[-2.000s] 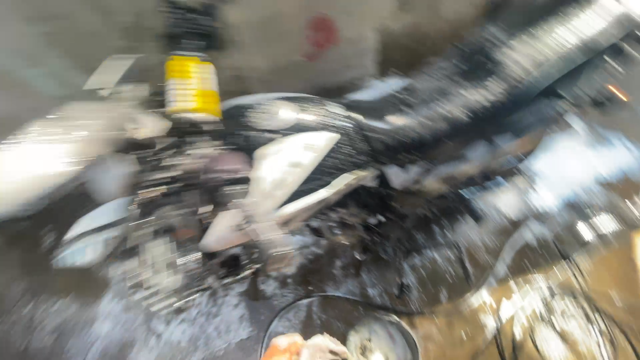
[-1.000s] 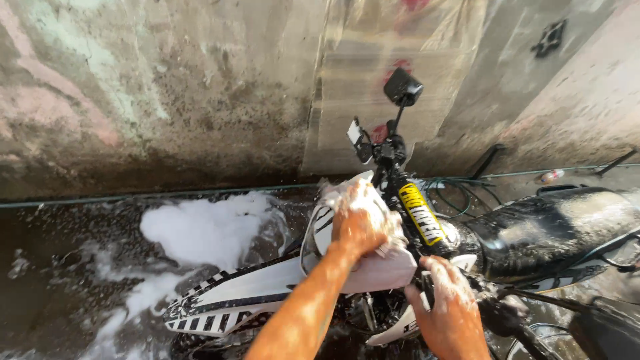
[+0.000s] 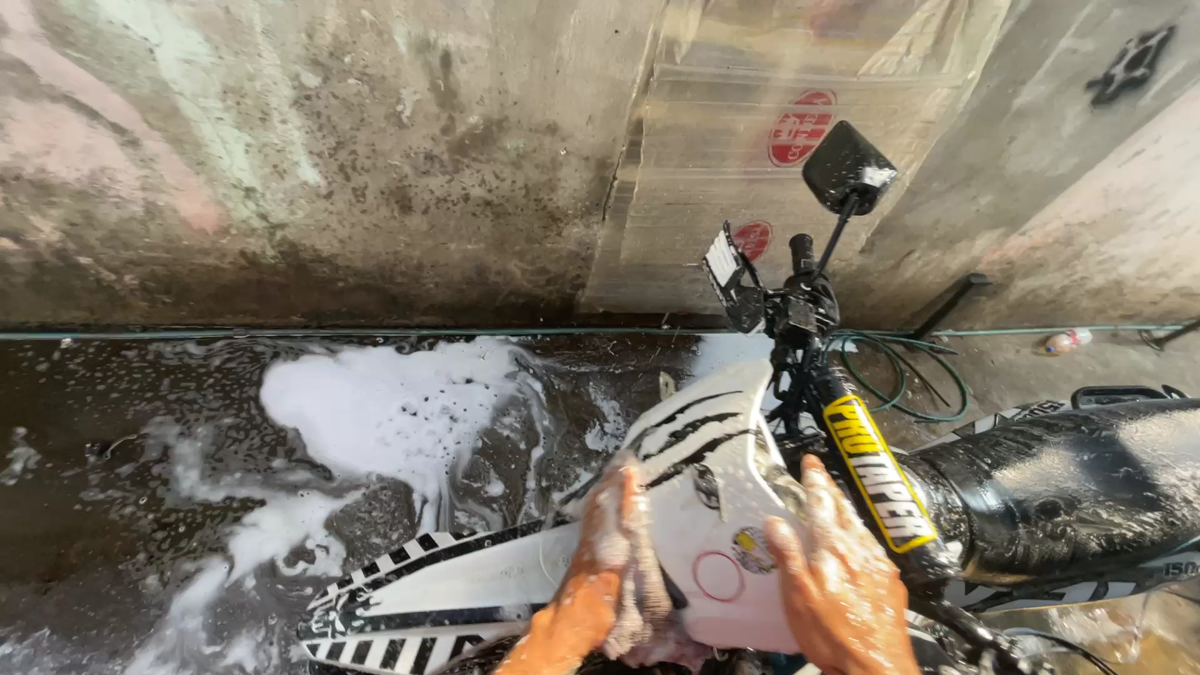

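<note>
My left hand (image 3: 605,562), wet and soapy, is shut on a sudsy cloth (image 3: 644,586) held against the front side of a dirt bike's white headlight shroud (image 3: 717,469). My right hand (image 3: 834,572), also wet, rests with spread fingers on the shroud's rear side, beside the handlebar; it holds nothing that I can see. The shroud bears black stripes and round stickers. Behind it runs a yellow and black Pro Taper handlebar pad (image 3: 879,473). The striped white front fender (image 3: 469,577) reaches out to the left, and the wet black seat (image 3: 1087,478) lies at the right.
Past the handlebar stand a mirror (image 3: 847,169) and a control lever cluster (image 3: 802,309). A green hose (image 3: 905,375) lies coiled by the stained concrete wall (image 3: 422,169), near a plastic bottle (image 3: 1065,341). White foam (image 3: 394,403) spreads over the wet floor.
My left hand has moved from the top of the shroud down to its front side with the cloth. My right hand has shifted onto the shroud's rear side. The view has swung from a blurred one.
</note>
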